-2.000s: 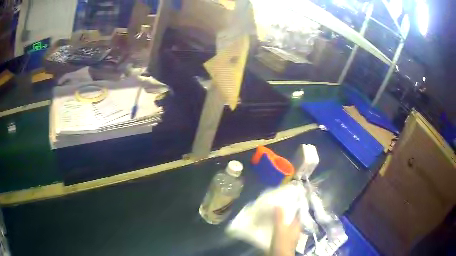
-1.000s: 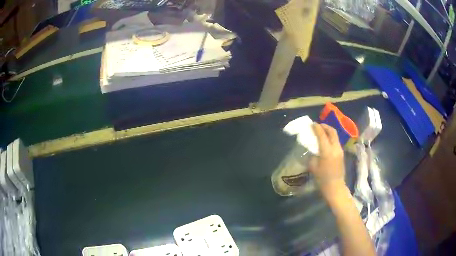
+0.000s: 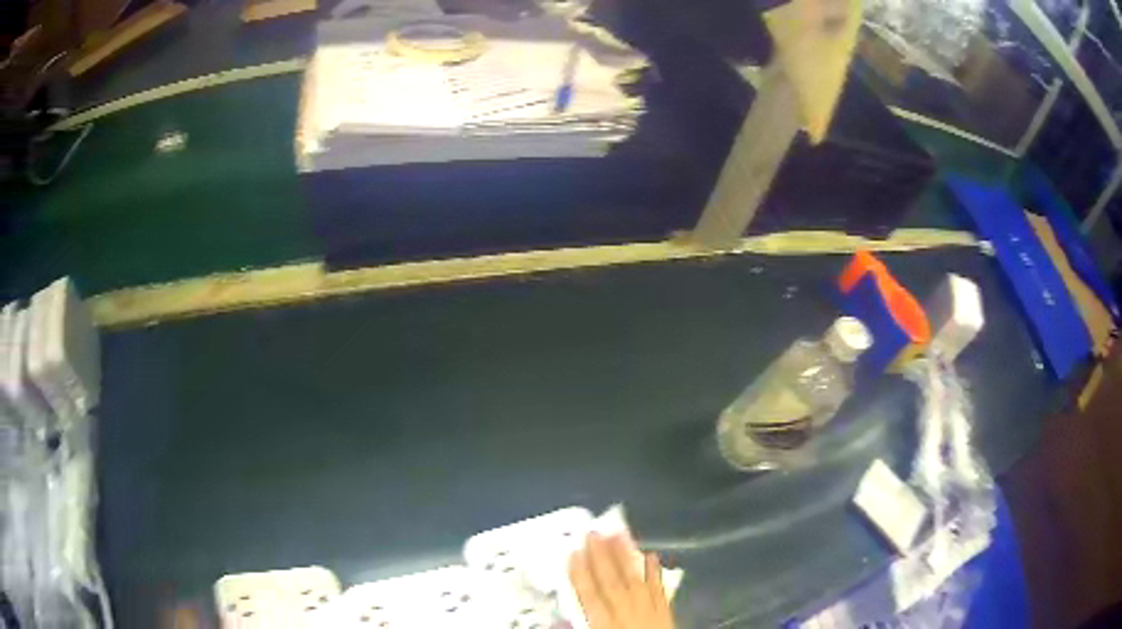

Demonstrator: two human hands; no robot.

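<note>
Several white power strips [image 3: 277, 595] lie flat at the bottom edge, socket slots up, partly cut off. My right hand [image 3: 625, 587] presses a white wiping cloth [image 3: 613, 528] on the rightmost strip [image 3: 529, 543], fingers over the cloth. A small blurred skin-toned patch at the bottom edge, left of the strips, may be my left hand [image 3: 185, 614]; what it does cannot be told. A clear bottle [image 3: 787, 406] with a white cap stands right of centre.
White strips [image 3: 62, 344] stand on edge at left, bagged cords below. An orange-blue holder [image 3: 883, 313] and another standing strip [image 3: 957, 317] are behind the bottle. A small white block [image 3: 890, 506] lies at right, beside bagged cords [image 3: 954, 479]. A paper stack [image 3: 455, 92] sits opposite.
My right hand has moved from the bottle's top down to the strips with the cloth. The bottle cap is uncovered. The camera view has shifted, and the small white block now shows.
</note>
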